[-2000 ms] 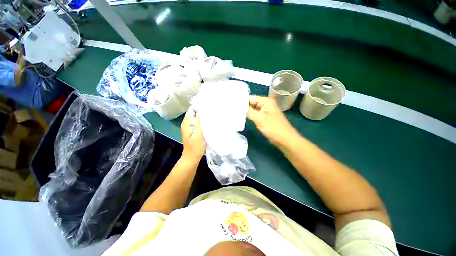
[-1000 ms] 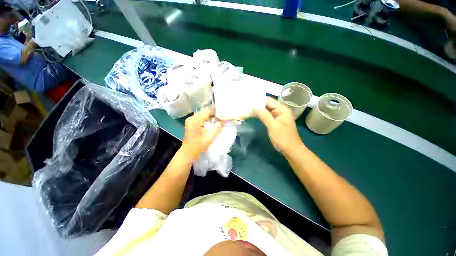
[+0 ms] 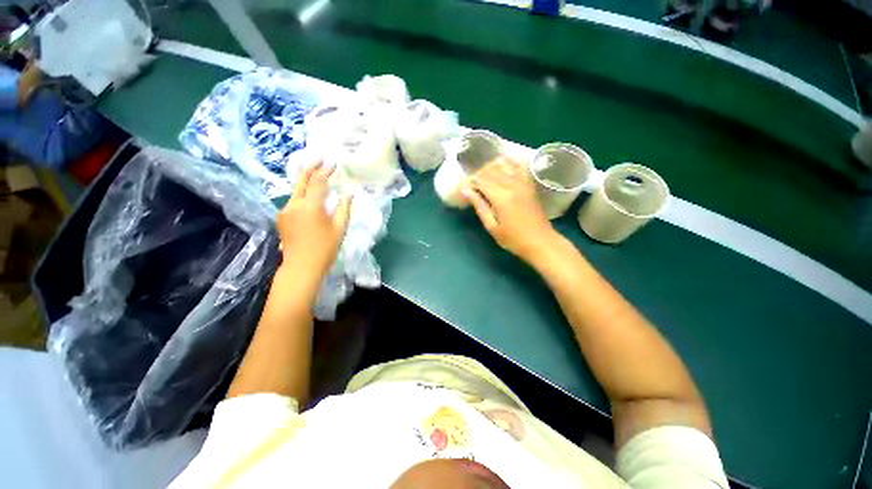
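My right hand [image 3: 509, 205] holds a beige cup-shaped housing [image 3: 478, 146] at its near side, on the green work surface. White material shows at the housing's left side. Two more open beige housings [image 3: 560, 170] [image 3: 623, 202] stand to the right of it. My left hand [image 3: 311, 218] is at the near side of the white bagged housings [image 3: 352, 143], thumb and fingers apart, touching plastic. Its fingertips blend into the white, so its hold is unclear. A crumpled plastic bag [image 3: 356, 250] hangs at the bench edge beside it.
A clear bag of blue-white rings [image 3: 272, 129] lies left of the bagged housings. A black crate [image 3: 158, 277] with a clear liner stands below left of the bench. White strips [image 3: 736, 243] run along the green surface [image 3: 535, 287]. Part of a person in blue [image 3: 43, 119] shows far left.
The white bundle between my hands has come apart. An uncovered housing now stands left of the other two under my right hand. My left hand has moved left to the bagged housings.
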